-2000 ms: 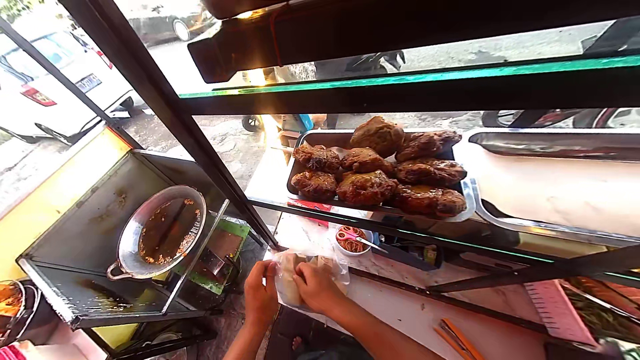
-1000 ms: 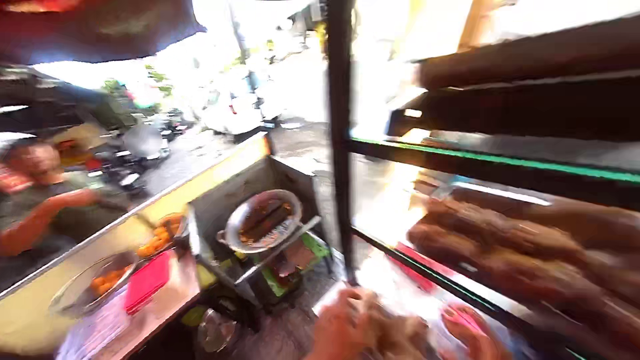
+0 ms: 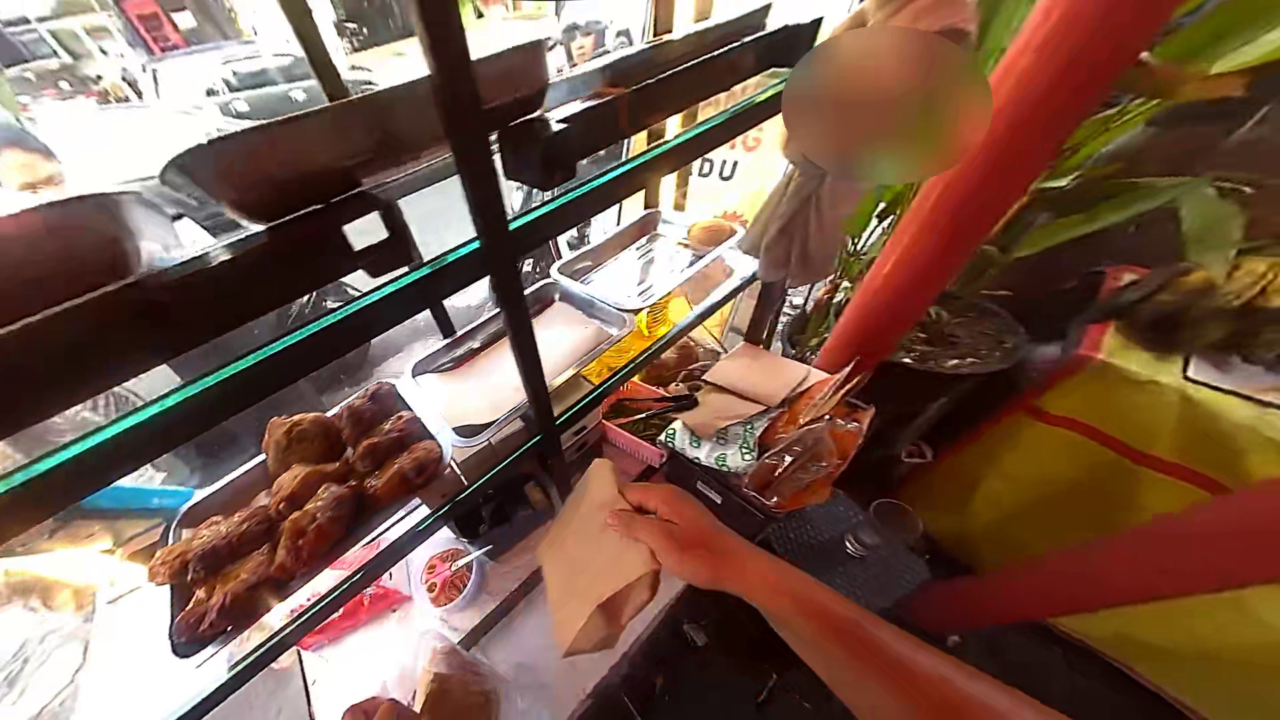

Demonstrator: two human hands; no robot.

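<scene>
My right hand [image 3: 675, 530] grips the upper edge of a brown paper bag [image 3: 598, 575], which hangs over the counter edge. At the bottom edge, what looks like a small part of my left hand [image 3: 380, 709] shows beside a clear plastic bag with a brown paper packet [image 3: 455, 685] in it; its grip is hidden. A white tub of reddish food [image 3: 447, 578] with a pink-handled utensil stands left of the paper bag. Browned fried chicken pieces [image 3: 320, 520] fill a metal tray behind the glass shelf edge. More brown paper [image 3: 755, 375] lies on a pile of supplies at the right.
A black metal frame post [image 3: 490, 230] and glass shelf edges cross the view. Two metal trays [image 3: 520, 365] [image 3: 650, 262] sit beyond the chicken. A pink basket [image 3: 632, 440], an orange packet [image 3: 815, 450] and a red pole [image 3: 985, 190] stand at the right. A person [image 3: 830, 150] is behind.
The view has swung far to the right. My right hand, earlier at the wrapped packet over the counter, now holds a brown paper bag near the supplies.
</scene>
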